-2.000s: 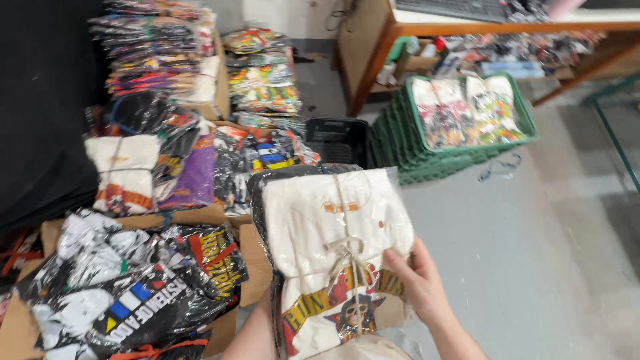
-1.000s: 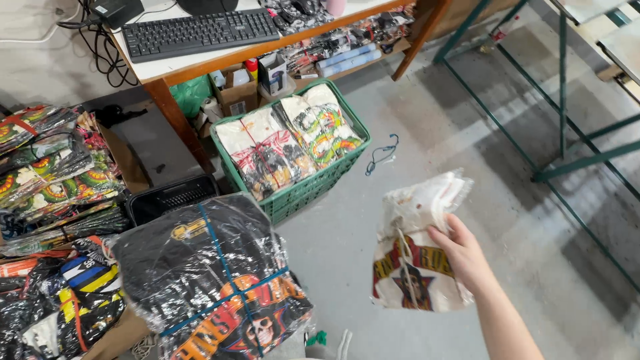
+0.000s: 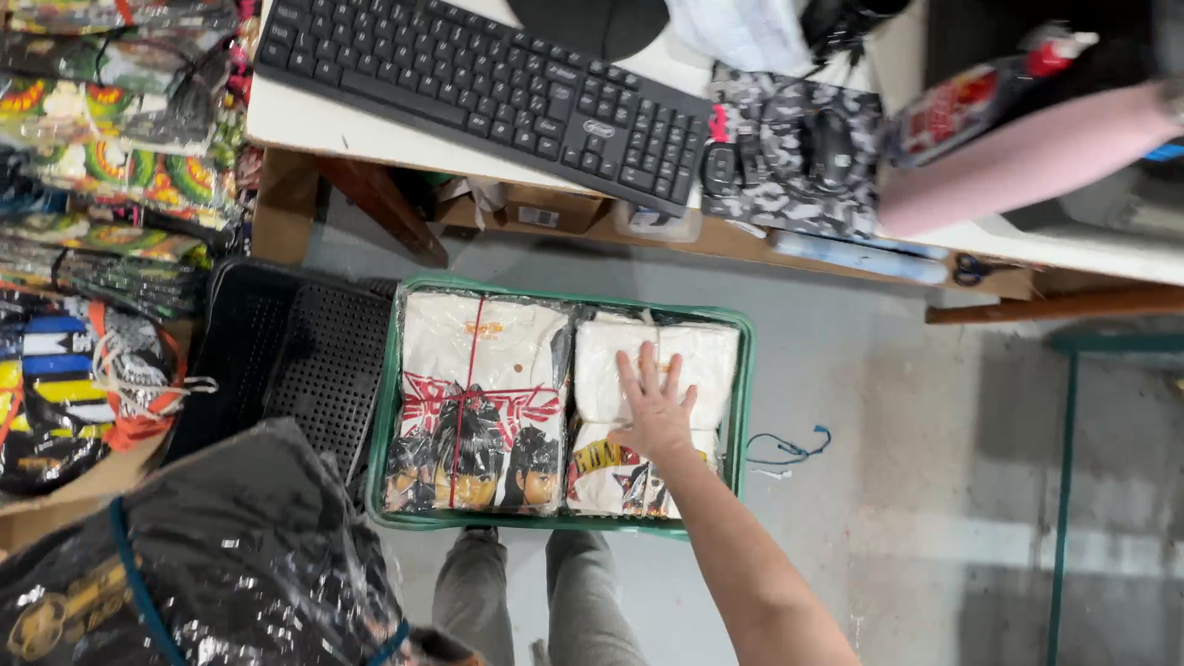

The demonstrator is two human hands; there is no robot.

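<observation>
My right hand [image 3: 659, 407] lies palm down, fingers spread, on a plastic-wrapped bundle of white printed T-shirts [image 3: 703, 356] in the right half of a green plastic crate [image 3: 747, 398]. Beside it in the crate's left half is another wrapped white T-shirt bundle [image 3: 518, 356], tied with red string and printed with faces. A large black T-shirt bundle [image 3: 250, 527] in clear plastic, tied with blue cord, is close to the camera at the lower left. My left hand cannot be made out; the black bundle may hide it.
Above the crate stands a white desk [image 3: 351, 139] with a keyboard [image 3: 499, 83], a mouse [image 3: 831, 153] and a pink bottle [image 3: 1027, 162]. A black perforated crate [image 3: 324, 370] adjoins the green one. Wrapped garments [image 3: 111, 166] are stacked left. Blue cord [image 3: 786, 449] lies on the floor, near a green metal frame [image 3: 1064, 499].
The white bundle held up by my right hand a second ago now lies in the green crate, its grip released. The black bundle remains at the lower left. The view has shifted toward the desk and crate.
</observation>
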